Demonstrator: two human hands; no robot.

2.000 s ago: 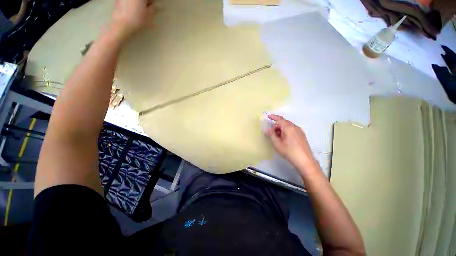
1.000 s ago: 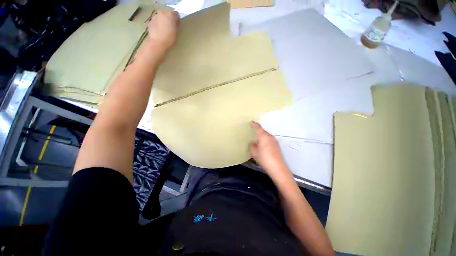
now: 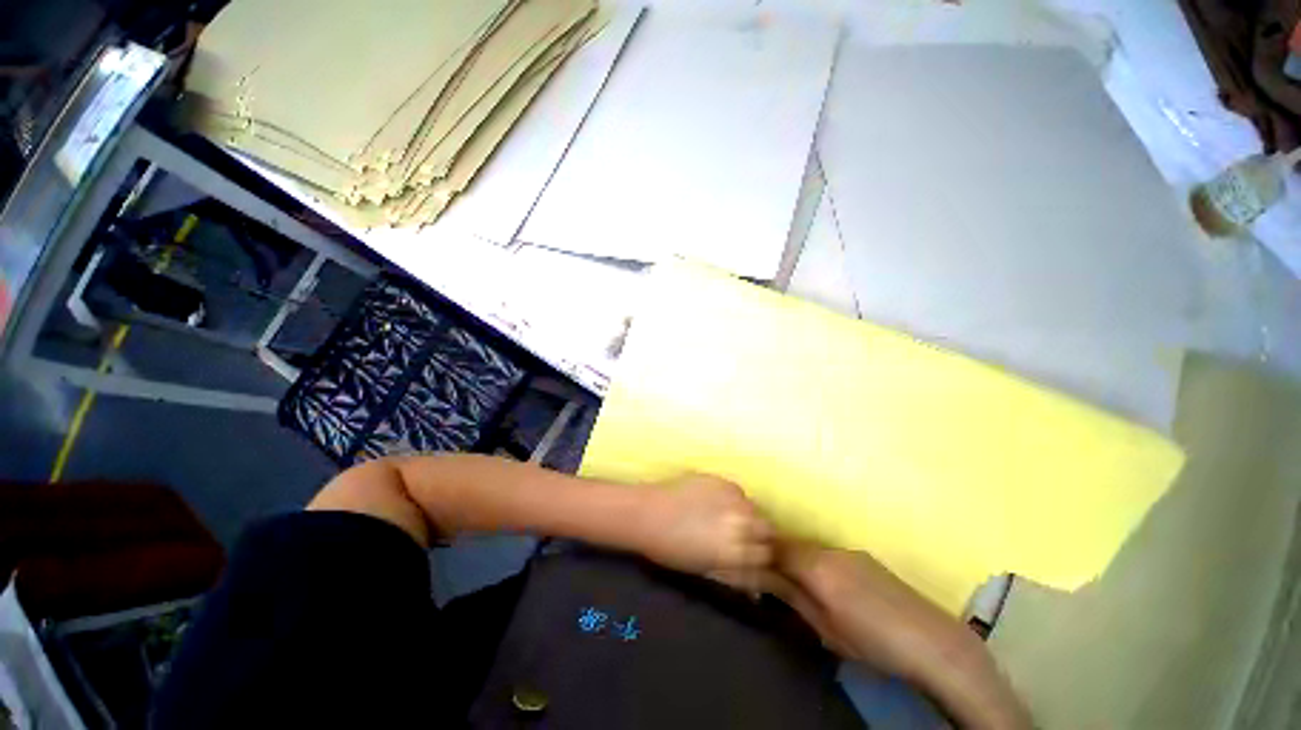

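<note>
A large yellow panel (image 3: 870, 442) lies slanting across the near side of the table, its near edge at my body and its right end over the khaki stack. My left hand (image 3: 713, 528) is curled on the near edge of the panel, knuckles up. My right hand (image 3: 828, 578) is close beside it, touching or nearly touching, at the same edge. Both hands appear closed on that edge; the fingertips are hidden and slightly blurred.
Fanned khaki panels (image 3: 357, 72) lie at the upper left, and a khaki stack (image 3: 1213, 571) at the right. Grey-white sheets (image 3: 985, 186) lie beyond the yellow panel. A small bottle (image 3: 1236, 197) stands at the upper right. A patterned dark item (image 3: 407, 374) is below the table edge.
The panel with the dark straight line is no longer seen flat in front; a yellow panel lies nearer my body. My left hand has come down from the upper left to beside my right hand.
</note>
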